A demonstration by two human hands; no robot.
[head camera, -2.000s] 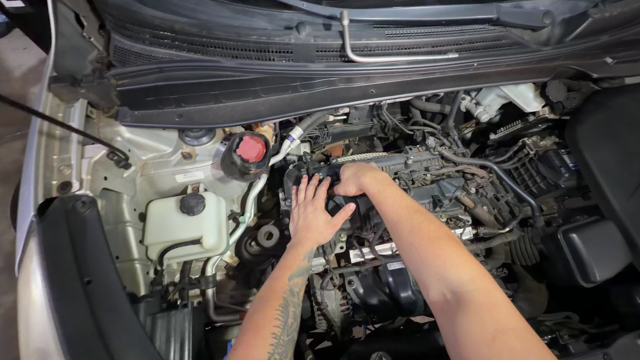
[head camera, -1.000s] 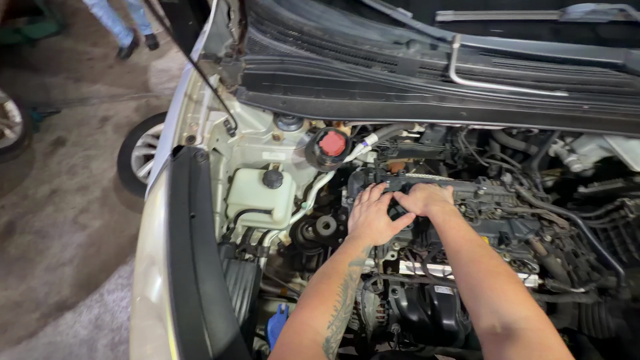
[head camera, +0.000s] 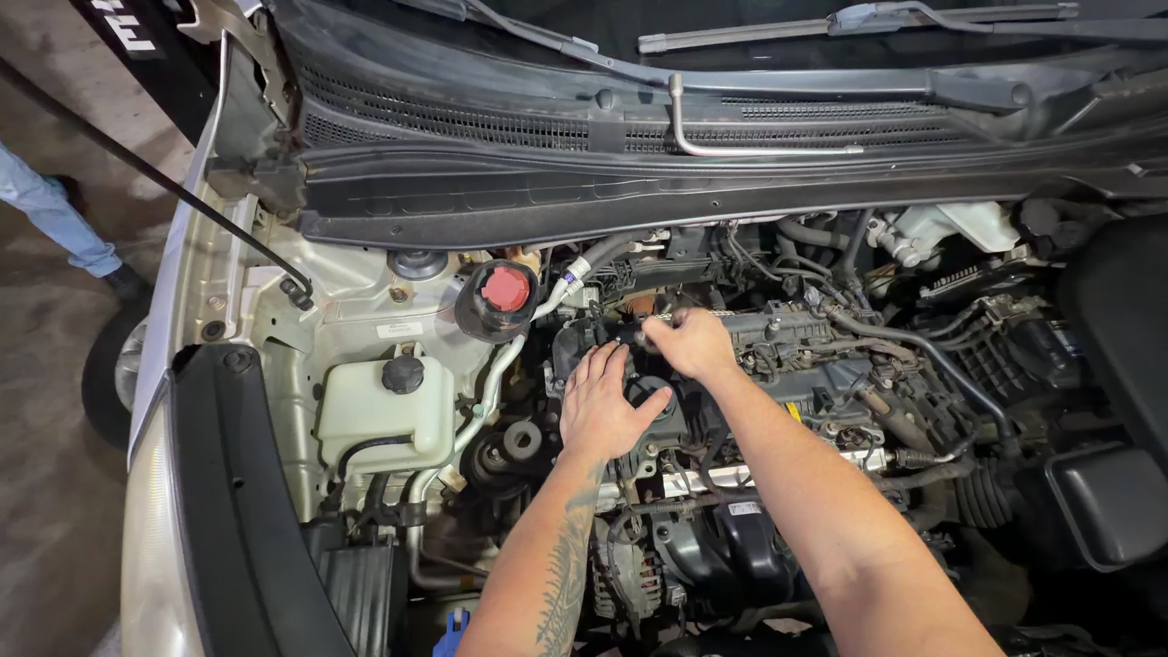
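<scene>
In the engine bay of a car, my left hand [head camera: 602, 401] lies flat, fingers spread, on the left end of the engine's dark cover [head camera: 570, 351]. The round black oil filler cap [head camera: 653, 394] shows beside its thumb. My right hand [head camera: 691, 342] is curled at the rear edge of the engine, just right of the left hand's fingertips. Its fingers are bent out of sight, so whether they grip something cannot be told. A bright, ridged metal strip [head camera: 721, 313] shows just behind the knuckles.
An L-shaped wrench [head camera: 680, 119] rests on the cowl below the windshield. Left of the engine are a white coolant reservoir [head camera: 383, 420], a reservoir with a red cap [head camera: 505, 288] and the hood prop rod [head camera: 164, 173]. A person's leg in jeans [head camera: 55, 219] stands beyond the fender.
The view has shifted between frames. My left hand stays on the engine's left end; my right hand stays close by, and its wrist and fingers look more curled than one second ago.
</scene>
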